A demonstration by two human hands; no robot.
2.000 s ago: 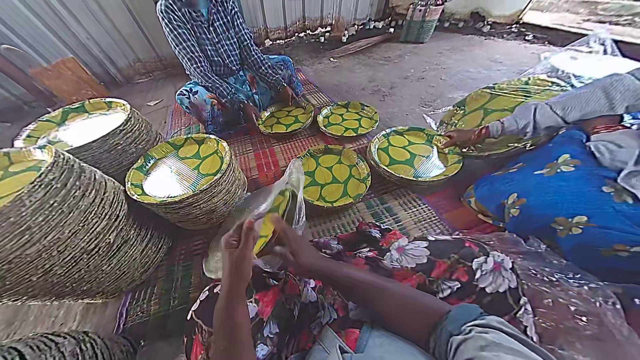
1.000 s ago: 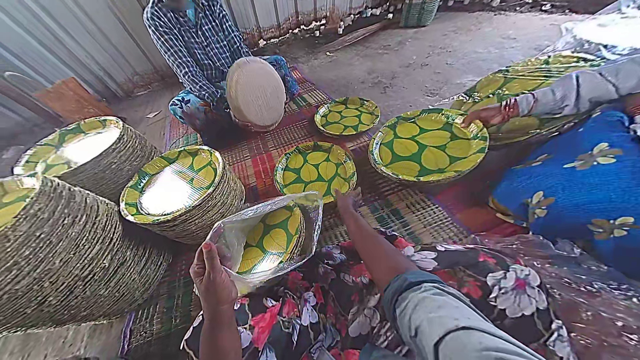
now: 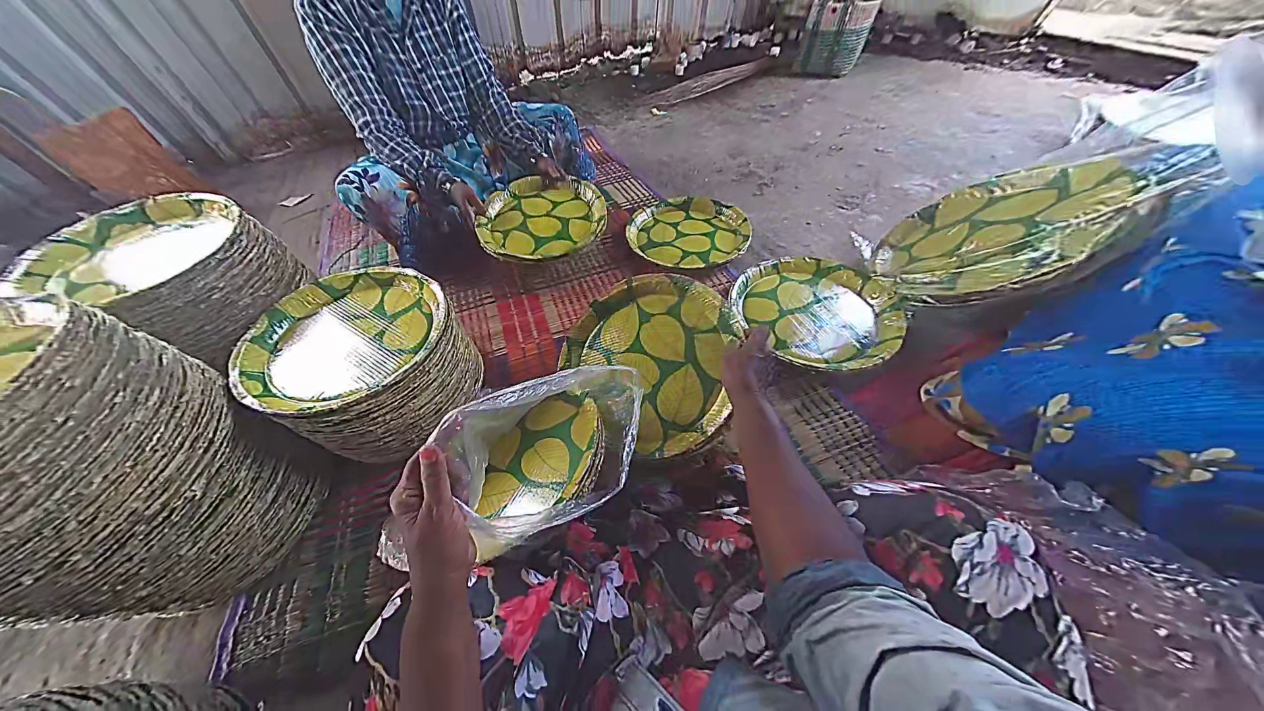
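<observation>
My left hand (image 3: 434, 509) grips the near left edge of a clear plastic bag (image 3: 617, 434), its mouth gaping. Inside the bag sits a small stack of green and yellow leaf-print plates (image 3: 541, 454). My right hand (image 3: 748, 365) holds the right rim of a larger leaf-print plate stack (image 3: 662, 355), tilted up just behind the bag. Right of that hand a shiny leaf-print plate (image 3: 820, 314) lies close by. Across the mat, a person in a checked shirt has both hands on another leaf-print plate (image 3: 541, 219), beside a further plate (image 3: 688, 233).
Tall plate stacks (image 3: 128, 474) (image 3: 385, 395) (image 3: 247, 286) stand at the left on a woven mat (image 3: 523, 326). At the right, plates wrapped in plastic (image 3: 1017, 227) lie beside a person's blue flowered garment (image 3: 1116, 395). A woven basket (image 3: 837, 38) stands by the far wall.
My right hand has moved right and now holds the larger plates, which are tilted. The person opposite has lowered a pale round stack. The neighbour's hand has left the plates at the right.
</observation>
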